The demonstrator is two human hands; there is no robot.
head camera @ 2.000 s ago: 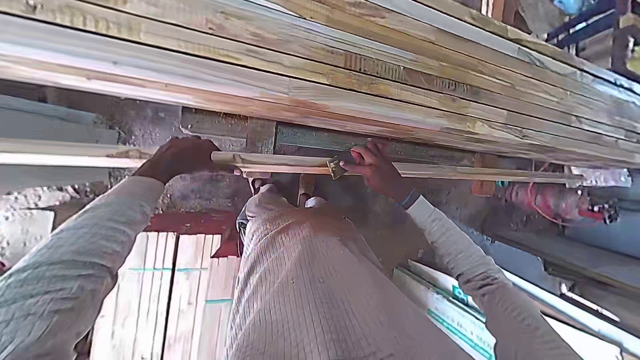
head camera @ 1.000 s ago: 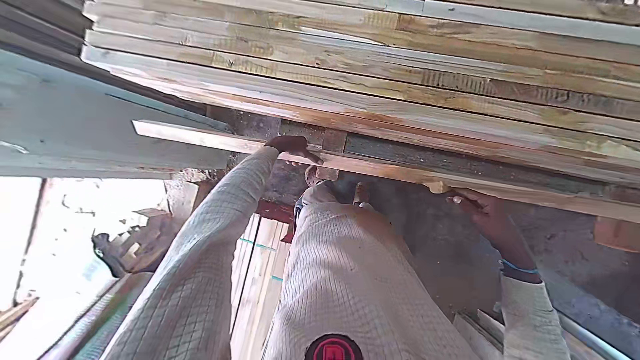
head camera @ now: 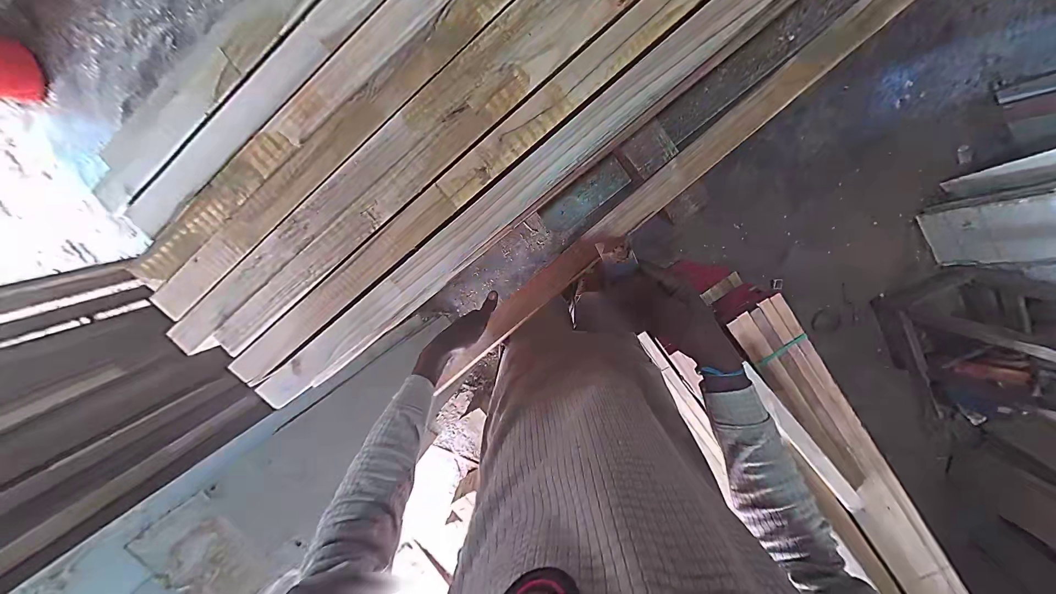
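Note:
A long narrow wooden board (head camera: 693,157) runs diagonally from the upper right down to my waist. My left hand (head camera: 458,338) holds it near its lower left end, the thumb standing up beside the edge. My right hand (head camera: 660,309), dark and blurred, is at the board's near side, its fingers around a small block (head camera: 617,254) that touches the board. What the block is made of cannot be told. Beyond the board lies a large stack of long wooden planks (head camera: 396,190), stepped at their left ends.
Bundled wooden strips with a green strap (head camera: 784,351) lie at the lower right, by my right forearm. Farther right are a wooden frame (head camera: 973,330) and pale boards (head camera: 990,223). Dark planks (head camera: 107,421) and a pale sheet (head camera: 247,511) lie at the left.
The view has turned strongly, so the board and stack now run diagonally. My right hand has come closer to my left hand and my body than one second ago.

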